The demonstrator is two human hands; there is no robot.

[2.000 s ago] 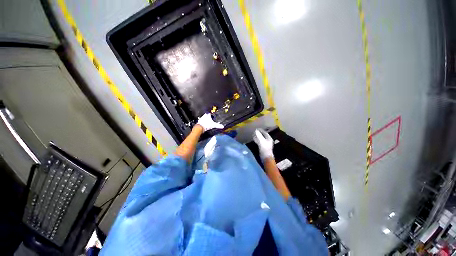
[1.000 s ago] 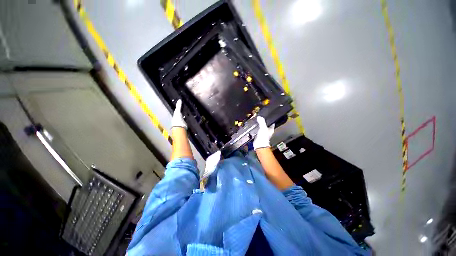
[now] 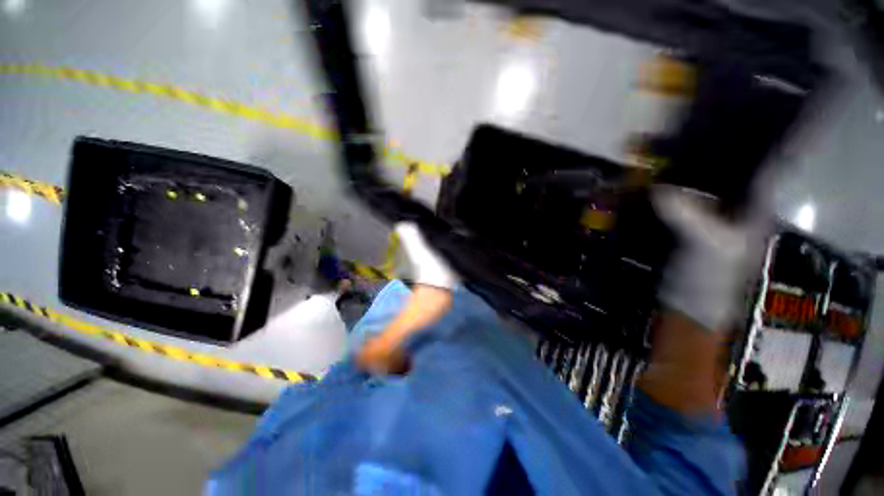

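A large open black frame with orange-yellow clips is held up in front of me, blurred, with the floor showing through its opening. My left hand, in a white glove, is on its lower left edge. My right hand, also white-gloved and blurred, grips its lower right part. The fingers of both hands are partly hidden or smeared by motion.
A black tray on the floor at left holds another black frame. A second black tray lies behind the held frame. Yellow-black tape marks the floor. A rack stands at right.
Both hands have lifted the frame out of the floor tray. The view has turned, so that tray now shows at left. The held frame is up close, over the other tray.
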